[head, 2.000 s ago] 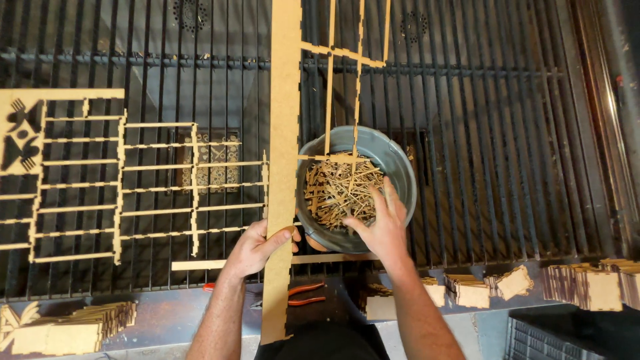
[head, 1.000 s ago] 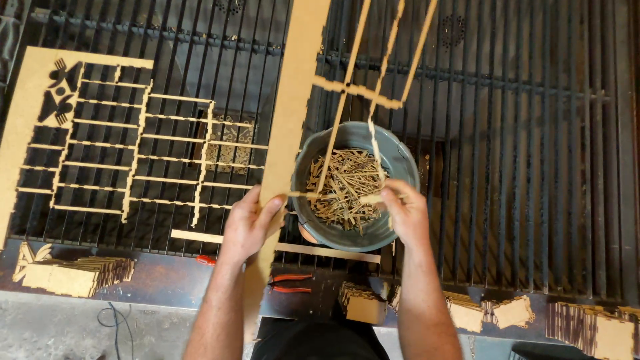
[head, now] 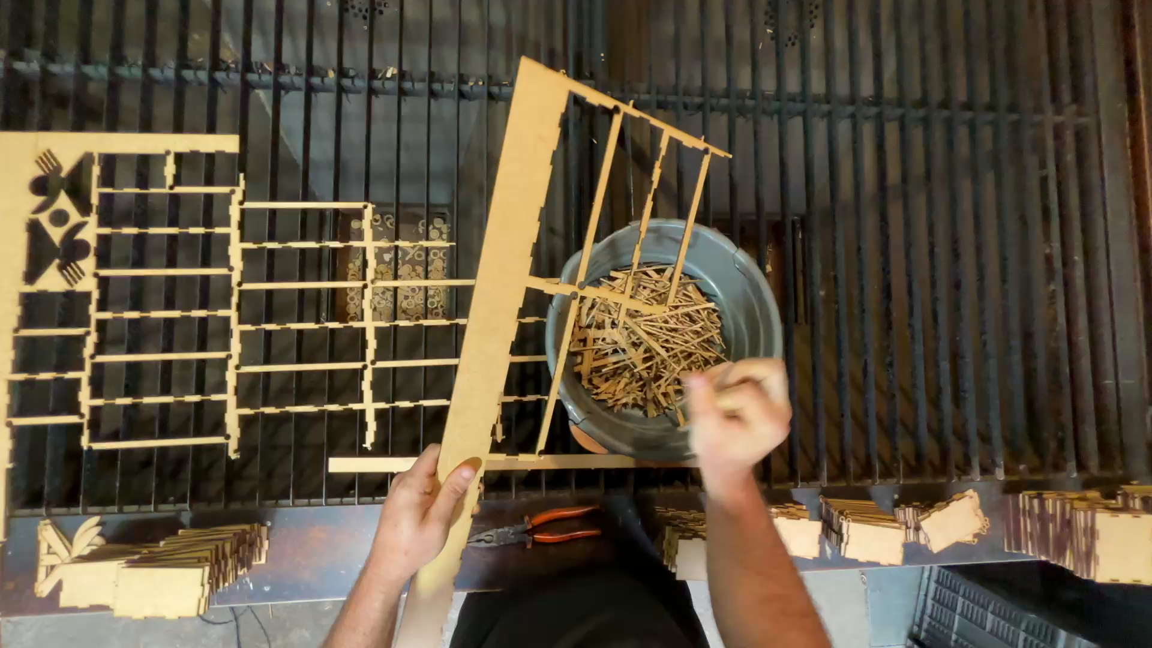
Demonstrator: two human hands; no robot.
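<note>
My left hand (head: 427, 508) grips the lower part of a long cut wooden sheet remnant (head: 504, 243), which slants upward with thin slotted strips branching off its right side. Those strips reach over a grey bucket (head: 760, 297) full of thin wooden scraps (head: 652, 342). My right hand (head: 740, 414) is blurred and closed at the bucket's lower right rim; a small scrap seems to be between its fingers, but this is not clear. Left of the sheet, a wooden lattice remnant (head: 234, 315) with fork-and-spoon cutouts lies on the black slats.
Black metal slats (head: 864, 270) span the bed. Along the front ledge are pliers with orange handles (head: 540, 526), stacked cut wooden pieces (head: 162, 567) at left and more stacks (head: 864, 531) at right. A flat wooden strip (head: 576, 462) lies below the bucket. A dark plastic crate (head: 981, 612) stands lower right.
The held remnant has come down toward me and tilted, so its top end now shows. Strips that hung near my right hand are gone from there, and that hand has moved to the bucket's lower right.
</note>
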